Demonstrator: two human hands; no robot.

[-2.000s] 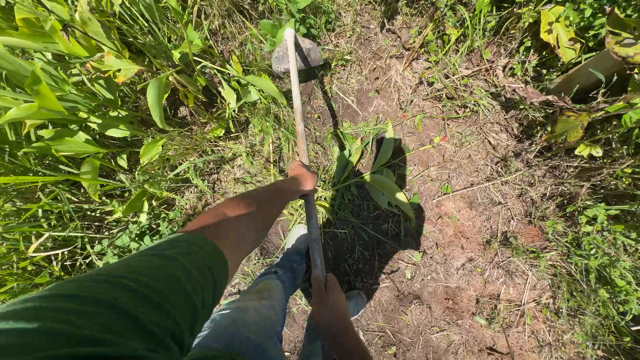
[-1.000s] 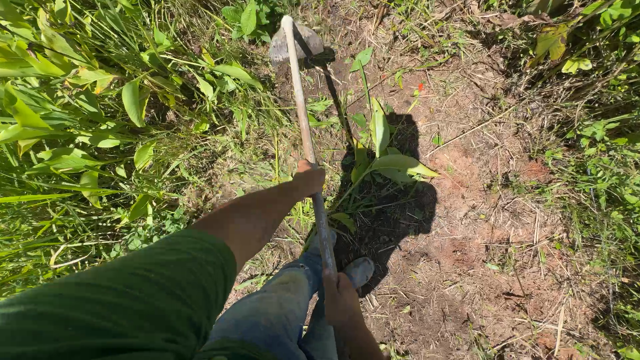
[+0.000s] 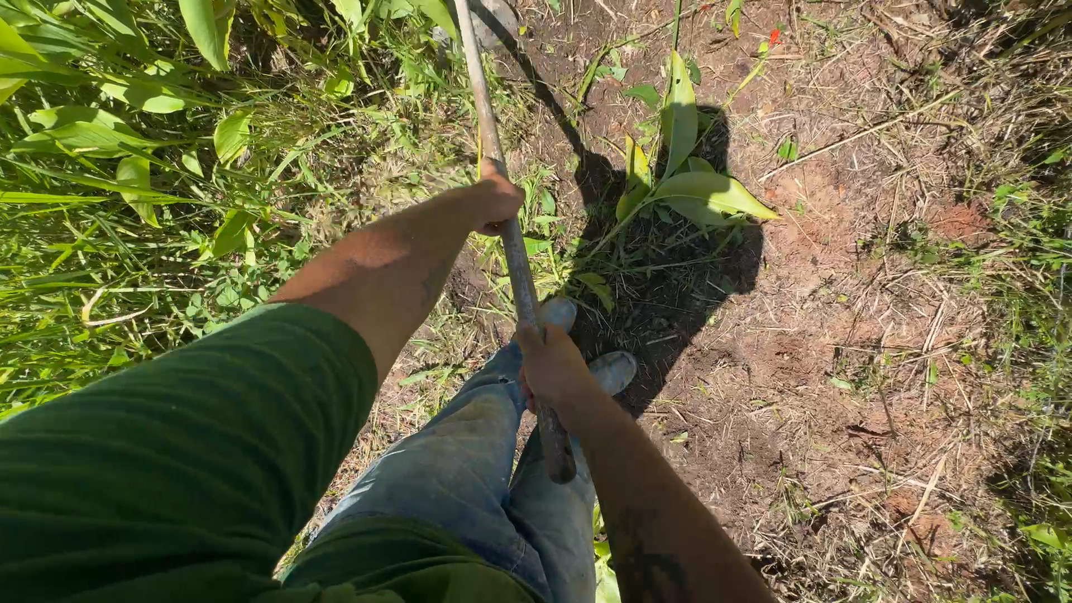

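Note:
A hoe's long wooden handle (image 3: 481, 92) runs from the top edge down between my arms. Its grey metal blade (image 3: 496, 20) shows partly at the top edge, over the ground beside the grass. My left hand (image 3: 500, 199) is closed around the handle's middle. Lower down, my right hand (image 3: 550, 368) grips it near the rounded butt end, which sticks out below that hand. To the right of the handle, a broad-leaved green plant (image 3: 703, 194) lies over loose grass, partly in my shadow. The fingertips of both hands are mostly hidden.
Dense leafy plants and grass (image 3: 167, 167) line the left side. Bare reddish soil (image 3: 804, 368) with dry stalks spreads to the right, bordered by weeds (image 3: 1038, 293) at the far edge. My two shoes (image 3: 614, 371) stand close together below the plant.
The view has shifted, and the handle's butt end now shows below my right hand. Both hands have stayed on the hoe. The blade, fully in view earlier, is now cut off at the top edge.

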